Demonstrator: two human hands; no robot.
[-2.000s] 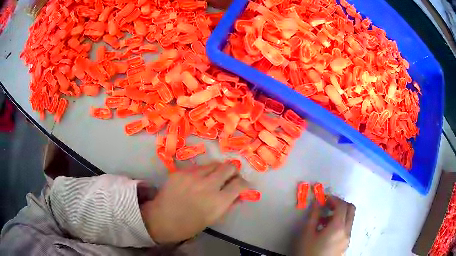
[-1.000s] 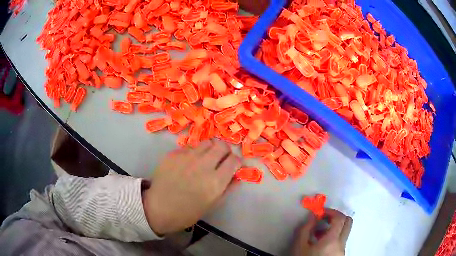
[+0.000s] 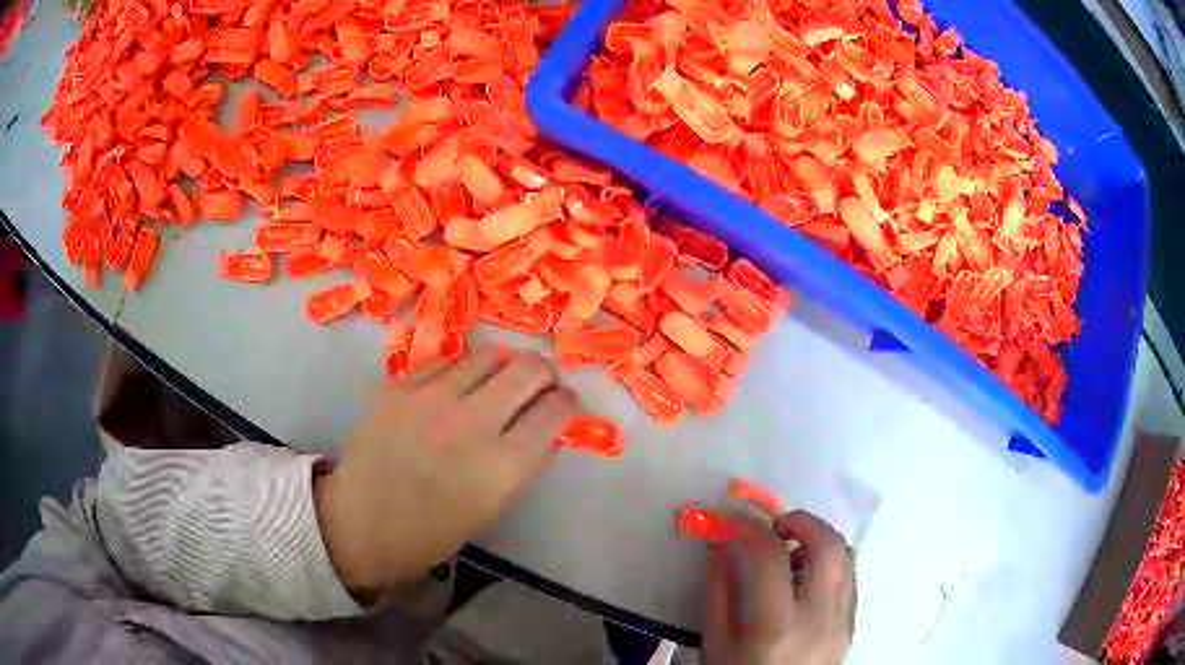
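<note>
Many orange plastic parts lie in a loose pile (image 3: pixel 390 182) on the pale table (image 3: pixel 260 351). My left hand (image 3: pixel 448 468) rests at the pile's near edge, palm down, with its fingertips among the parts. One orange part (image 3: pixel 591 435) lies at its index finger and thumb; whether the fingers grip it is unclear. My right hand (image 3: pixel 780 585) is near the table's front edge, blurred and cut off by the bottom of the picture. Two orange parts (image 3: pixel 706 522) show at its fingertips. The hand partly hides them.
A blue plastic bin (image 3: pixel 832 279) full of the same parts stands right of the pile. A brown carton (image 3: pixel 1120 552) with orange parts is at the far right. The table's dark curved edge (image 3: pixel 169 370) runs below my left forearm. An open brown box shows below it.
The view has shifted. My left hand stays at the pile's near edge beside a loose part. My right hand has moved left; its two parts, spaced apart two seconds ago, are now close together at the fingers.
</note>
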